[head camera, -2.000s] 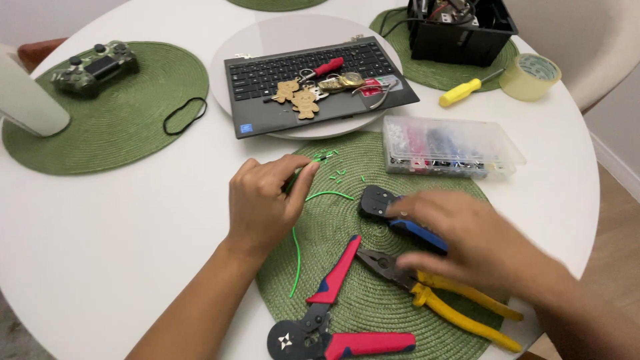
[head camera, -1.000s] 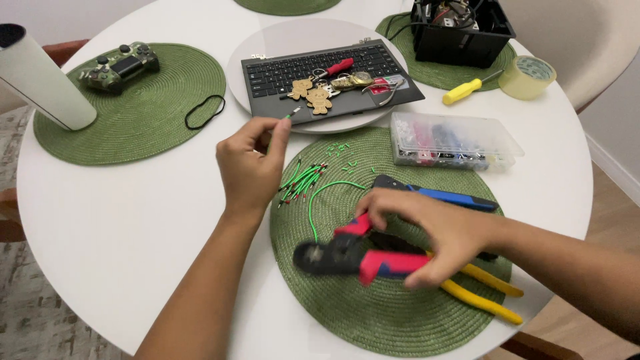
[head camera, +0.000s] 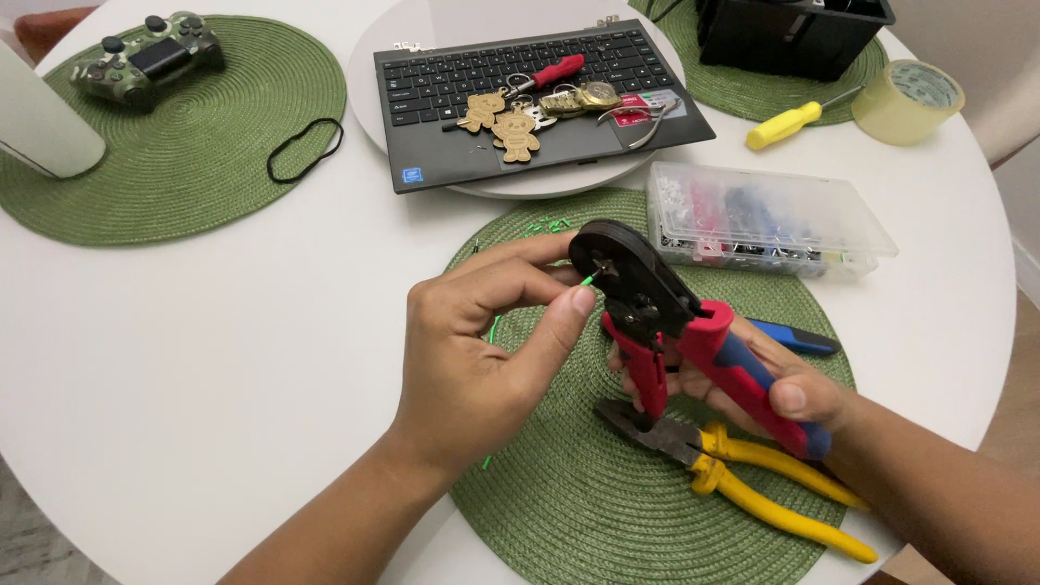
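Note:
Between thumb and fingers, my left hand (head camera: 504, 341) pinches a short green wire (head camera: 588, 280), whose end meets the crimp opening of a ferrule crimper (head camera: 642, 284). My right hand (head camera: 756, 382) is wrapped around the crimper's red and blue handles, which are spread apart. Yellow-handled combination pliers (head camera: 691, 455) lie on the round green placemat (head camera: 650, 528) below it. A blue-handled tool (head camera: 792, 335) lies partly hidden behind the right hand. Small green wire scraps (head camera: 548, 225) show beyond the left hand, which covers most of the area there.
A clear plastic case of connectors (head camera: 764, 219) stands behind the crimper. Farther back are a laptop keyboard base (head camera: 455, 162) bearing keychains and a watch, a yellow screwdriver (head camera: 784, 125), a tape roll (head camera: 908, 101) and a black bin (head camera: 788, 36). A game controller (head camera: 150, 61) sits at left.
My right hand has picked up the crimper from the placemat and raised it to my left hand. The crimper now stands with its head up, against the wire in my left fingers.

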